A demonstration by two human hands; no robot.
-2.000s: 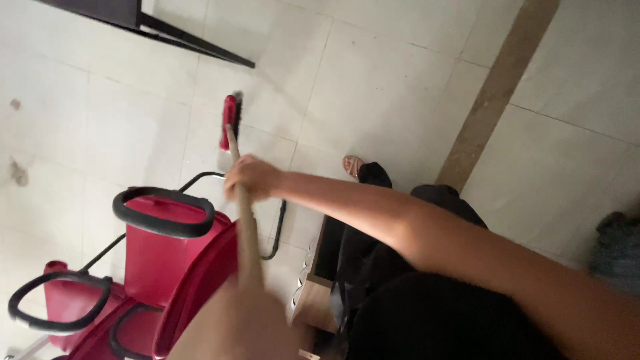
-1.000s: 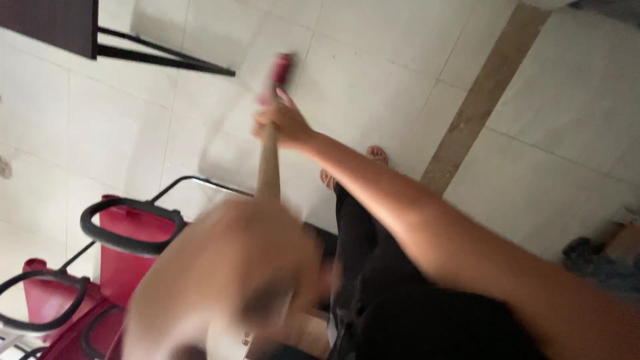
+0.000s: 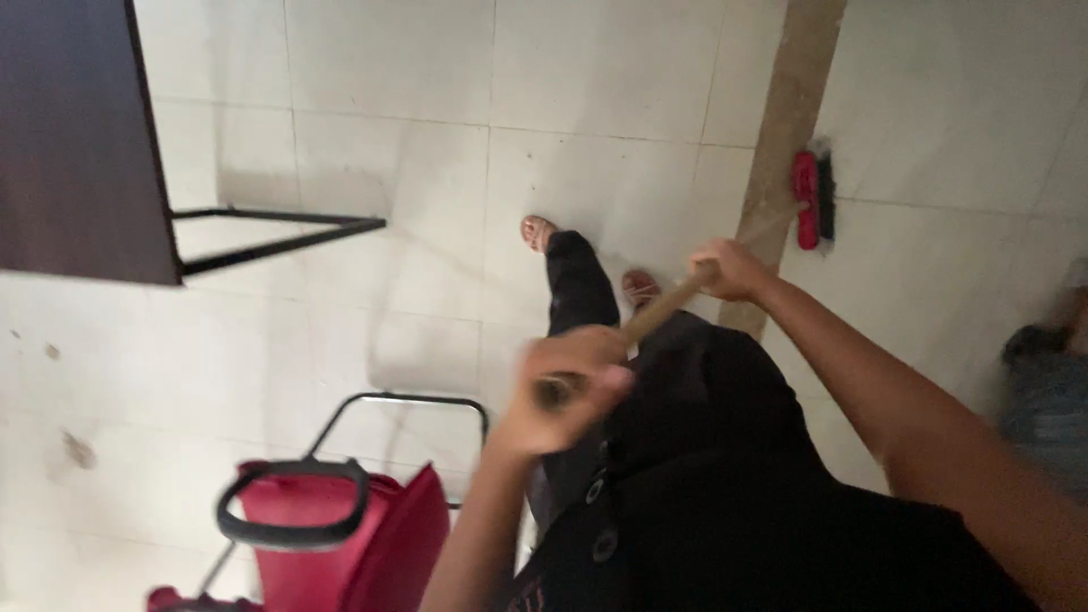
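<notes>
A push broom with a red head and dark bristles (image 3: pixel 806 201) rests on the tiled floor at the right, its bristles facing right. Its wooden handle (image 3: pixel 663 313) runs down and left across the front of my black clothing. Near the handle's top end, my left hand (image 3: pixel 571 391) is wrapped around it, slightly blurred. Lower on the handle, closer to the broom head, my right hand (image 3: pixel 729 270) grips it. Some fine dust or hair shows by the bristles.
Red chairs with black armrests (image 3: pixel 314 544) stand at the lower left. A dark tabletop (image 3: pixel 76 144) with a black metal leg (image 3: pixel 280 242) juts in at the upper left. A brown floor strip (image 3: pixel 790 93) crosses the pale tiles. A blurred bluish cloth-like heap (image 3: pixel 1050 416) lies at the right edge.
The broom head has swung right, from near the table leg to beyond the brown strip. Both hands have moved along with the handle, which they still hold.
</notes>
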